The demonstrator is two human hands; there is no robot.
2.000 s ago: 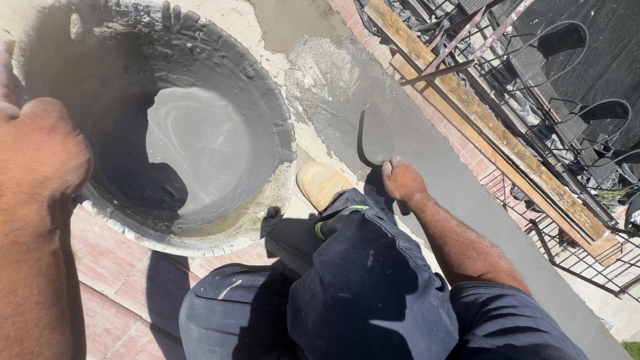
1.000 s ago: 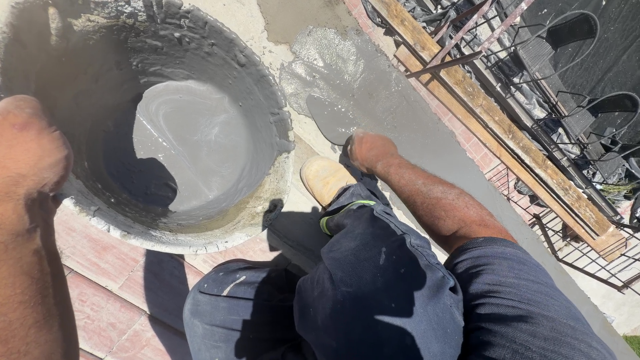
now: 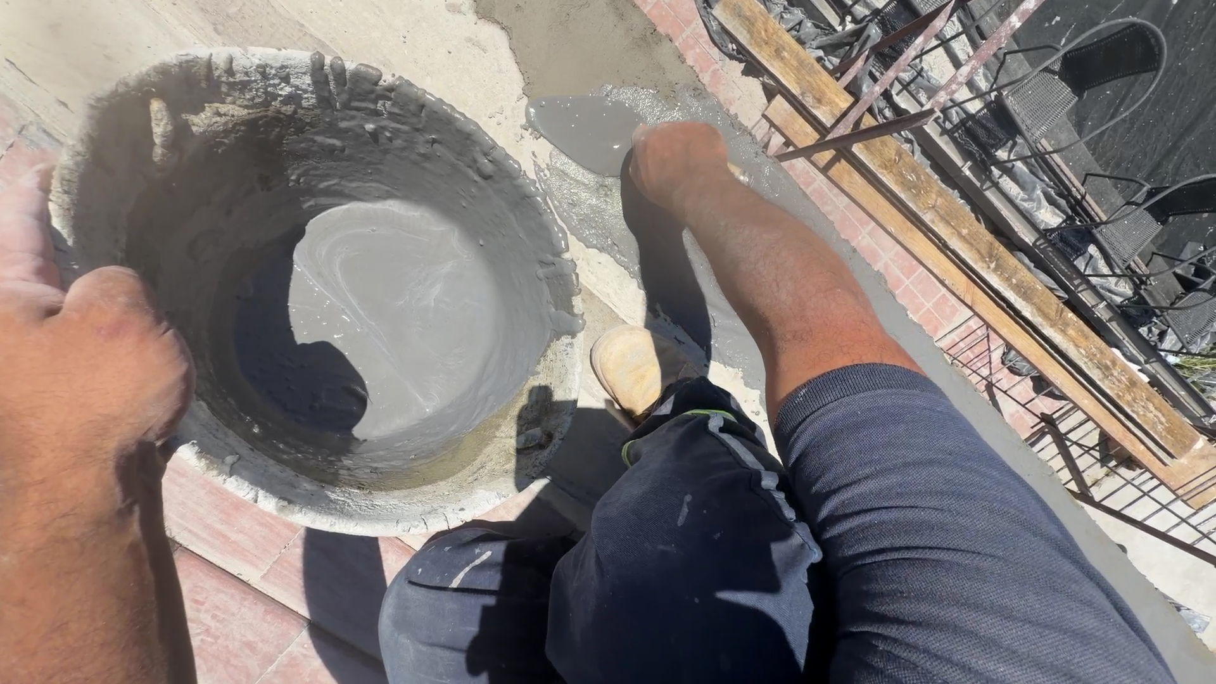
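My right hand (image 3: 679, 161) is closed around a trowel, its grey, wet blade (image 3: 584, 133) lying flat on a strip of wet cement mix (image 3: 589, 204). Only a bit of what may be the handle shows beyond the fist. At the left edge my left hand (image 3: 95, 351) overlaps the rim of a large round mortar bucket (image 3: 456, 508); its fingertips are hidden, so its grip cannot be told. Smooth grey liquid mix (image 3: 399, 304) lies in the bucket, and its inner wall is coated with the same grey material.
My boot (image 3: 641, 370) stands between bucket and strip. Reddish tiles (image 3: 233, 603) lie below the bucket. Long wooden boards (image 3: 950, 233), rusty metal bars (image 3: 855, 138) and wire mesh (image 3: 988, 380) border the strip on the right, with black woven chairs (image 3: 1126, 228) beyond.
My right hand and the trowel have moved up along the wet strip, farther from my boot. My left hand remains by the bucket's left side.
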